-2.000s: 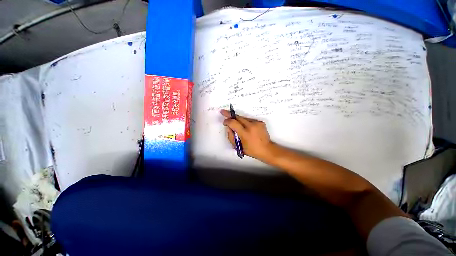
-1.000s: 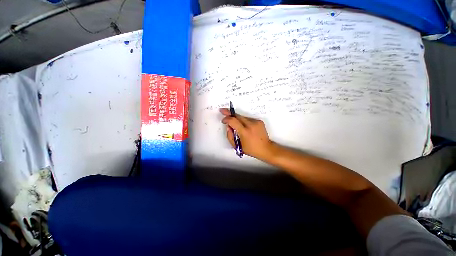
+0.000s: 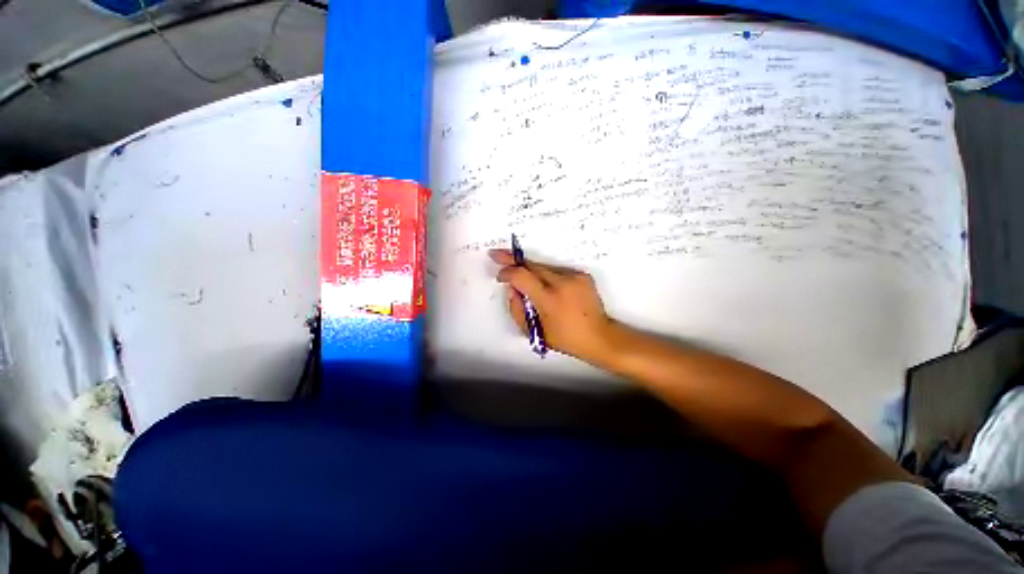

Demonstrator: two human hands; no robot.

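Note:
My right hand (image 3: 558, 305) is bare and shut on a slim dark pen (image 3: 532, 321). The pen's tip points up and away from me, at the lower left end of the writing; whether it touches the cloth I cannot tell. The white table cover (image 3: 696, 303) carries many rows of small dark handwriting, densest at the upper right. My left hand is not in view.
A bright-blue swing arm (image 3: 376, 90) with a red warning label crosses the cover left of my hand. A navy padded board (image 3: 449, 493) lies nearest me. A blue rear bar (image 3: 898, 28) runs behind. A grey-brown plate (image 3: 960, 398) stands at the right, beside crumpled white cloth (image 3: 999, 448).
The view shifts very slightly. My right hand stays at nearly the same place, still holding the pen, with the pen tip moved only a little.

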